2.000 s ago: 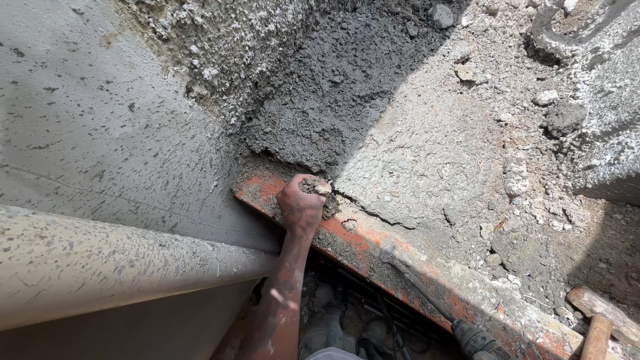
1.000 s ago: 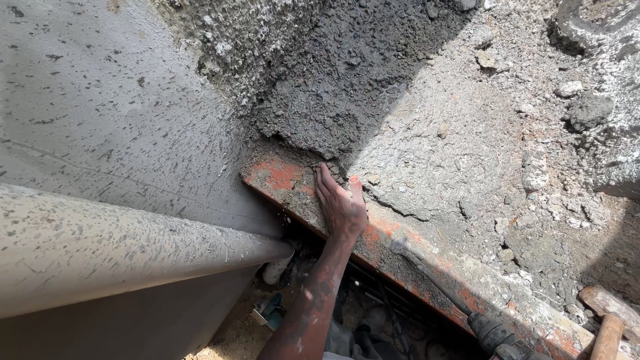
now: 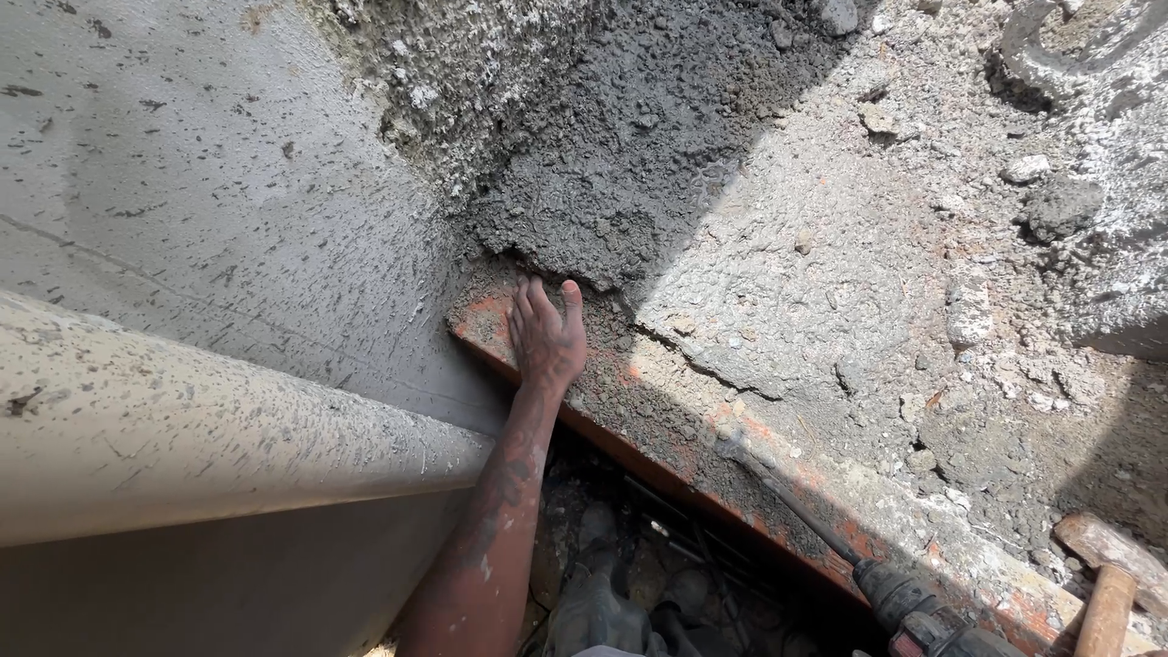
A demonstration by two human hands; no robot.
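Observation:
My left hand (image 3: 547, 338) lies on the orange-red ledge (image 3: 484, 319), just below the broken edge of dark, damp-looking mortar (image 3: 620, 201). Its thumb stands apart from the fingers and nothing is seen held in it. Fingertips touch the crumbly grey debris beneath the mortar edge. Loose grey crumbs (image 3: 648, 401) cover the ledge to the right of the hand. My right hand is out of view. A power tool with a long chisel bit (image 3: 794, 502) lies at the lower right, its tip on the ledge.
A pale, spattered pipe (image 3: 228, 429) runs along the grey wall (image 3: 228, 182) at left. A hammer with a wooden handle (image 3: 1104, 611) rests at the lower right. Rubble and a rough concrete lump (image 3: 1122, 210) lie at right. Below the ledge is a dark gap.
Two seconds ago my left hand was closed around crumbly grey material; it has since let go and opened. More loose crumbs now lie along the ledge beside it.

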